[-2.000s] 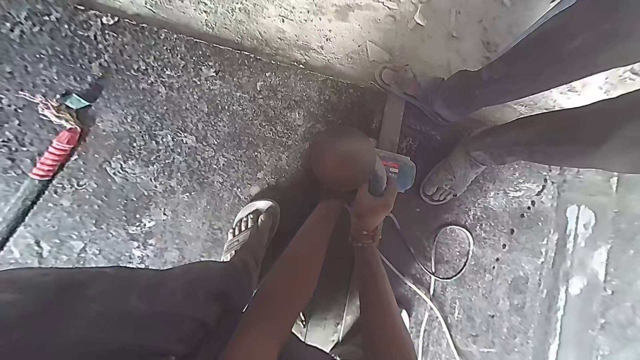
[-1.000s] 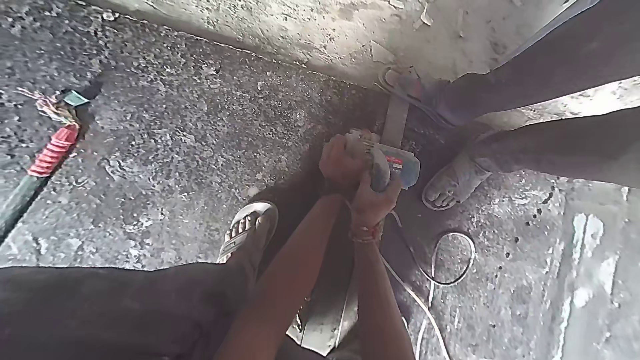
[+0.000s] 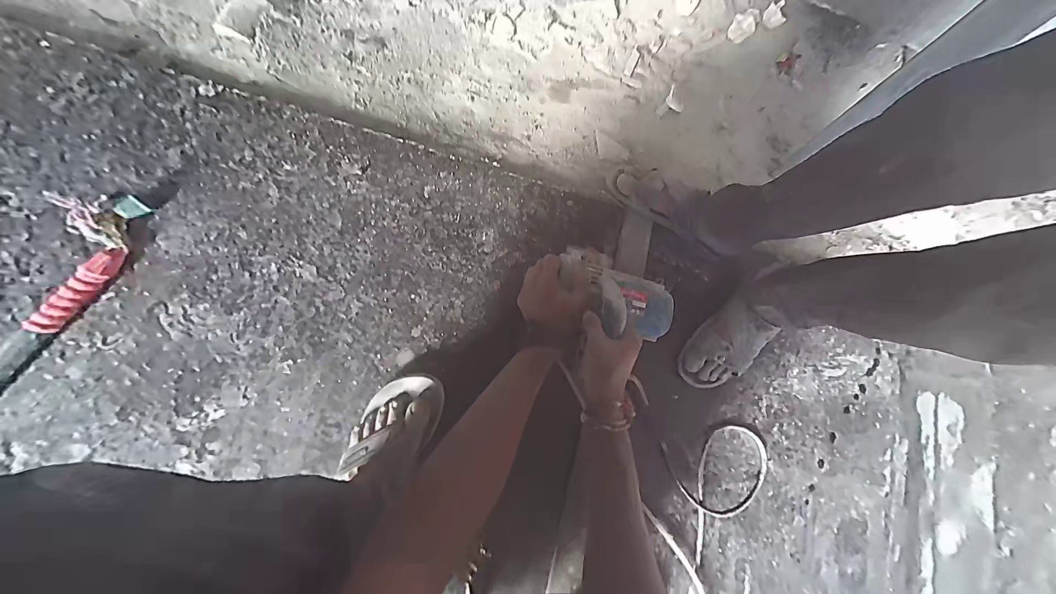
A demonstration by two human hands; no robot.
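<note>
A blue handheld power tool with a grey handle and a red mark is low over a narrow board. Around its rear handle is my right hand, with bracelets at the wrist. My left hand is closed on the tool's front part; the exact grip and the tool's underside are hidden. The board runs from beneath another person's foot toward my feet, partly in shadow. A pale cord loops on the ground right of my right forearm.
Another person's legs and sandalled feet stand close on the right. My sandalled foot is at lower left. A tool or rod with a red ribbed sleeve lies at far left. A raised concrete edge crosses the top.
A round blurred shape covered my left hand in the oldest frame; now that hand shows at the tool's front. The tool stays in about the same place.
</note>
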